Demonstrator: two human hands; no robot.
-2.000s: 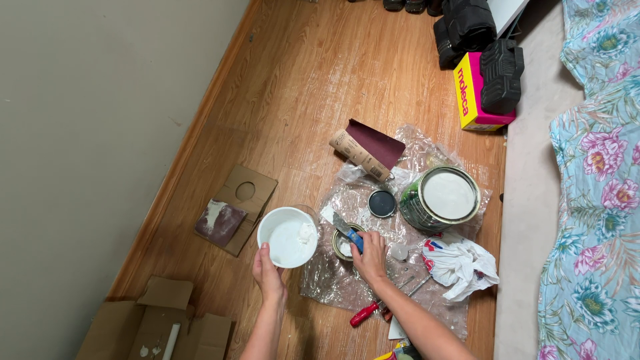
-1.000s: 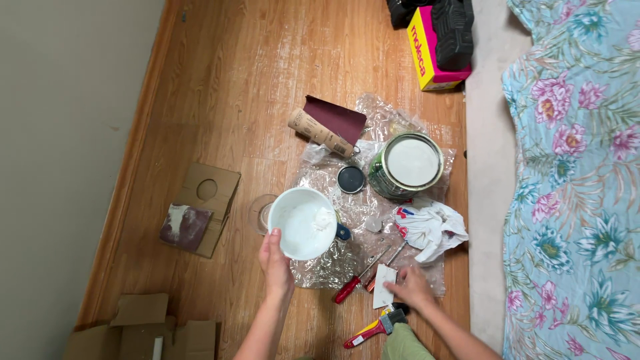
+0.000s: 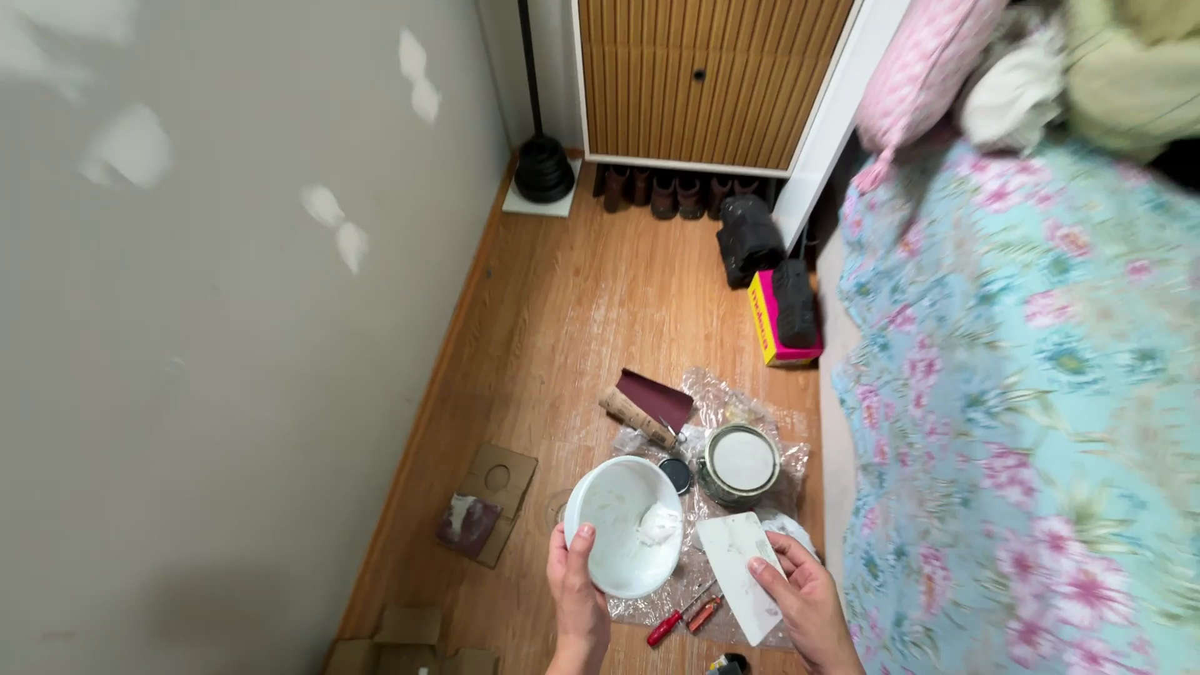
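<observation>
My left hand point(image 3: 579, 591) grips the near left rim of a white plastic tub point(image 3: 609, 506), which has a lump of white filler paste point(image 3: 659, 525) inside. To its right, my right hand point(image 3: 804, 600) pinches a flat white plastic spreader point(image 3: 739, 572) by its right edge; grey smudges mark its face. The spreader and the tub are side by side, apart. Beyond them stands a metal paint can point(image 3: 741, 464), with a round black lid point(image 3: 675, 474) to its left. Two red-handled tools point(image 3: 665, 628) lie below on clear plastic sheeting point(image 3: 792, 455). White patches point(image 3: 336, 225) show on the grey wall.
A curled sheet of sandpaper point(image 3: 656, 398) lies past the tub. Cardboard with a sanding sheet point(image 3: 469, 525) rests near the wall point(image 3: 234, 375). A shoe box point(image 3: 773, 323) and a bed with a floral cover point(image 3: 1012, 394) border the right side. A slatted cabinet point(image 3: 703, 84) stands at the back.
My right hand, earlier at a putty knife by a small tin, then at the white spreader low on the sheeting, now holds the spreader up beside the tub. The view has tilted up.
</observation>
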